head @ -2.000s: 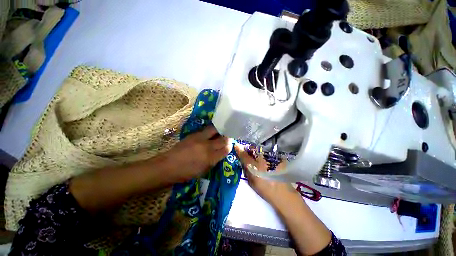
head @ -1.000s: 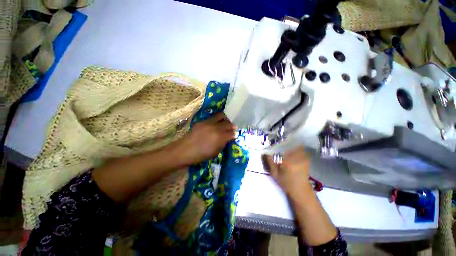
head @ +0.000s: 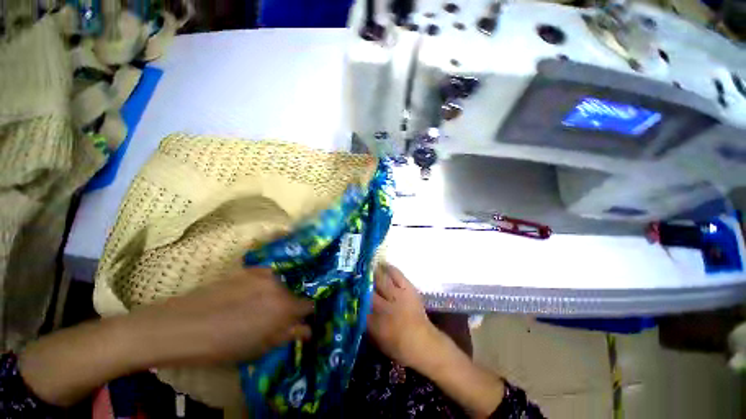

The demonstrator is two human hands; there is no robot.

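The cream woven bag body (head: 245,176) lies on the white table left of the needle. Its teal flowered lining (head: 327,327) runs from the needle area down over the table's front edge, with a white label (head: 349,251) on it. My left hand (head: 253,315), blurred, lies over the lining's left part; its fingertips are on the fabric. My right hand (head: 397,315) holds the lining's right edge near the table front, fingers partly hidden behind it. The presser foot and needle (head: 393,164) are at the lining's upper end; contact is unclear.
The white sewing machine (head: 491,65) with a lit blue display (head: 612,116) stands at the back right. Red-handled thread snips (head: 523,227) lie right of the needle. A small dark tool (head: 683,235) lies in a blue tray (head: 726,255) at far right. Stacked bags (head: 41,139) are at left.
Both hands have moved away from the needle toward the table's front edge. The lining is spread more openly and its label shows. The view has shifted, bringing the machine's display into sight.
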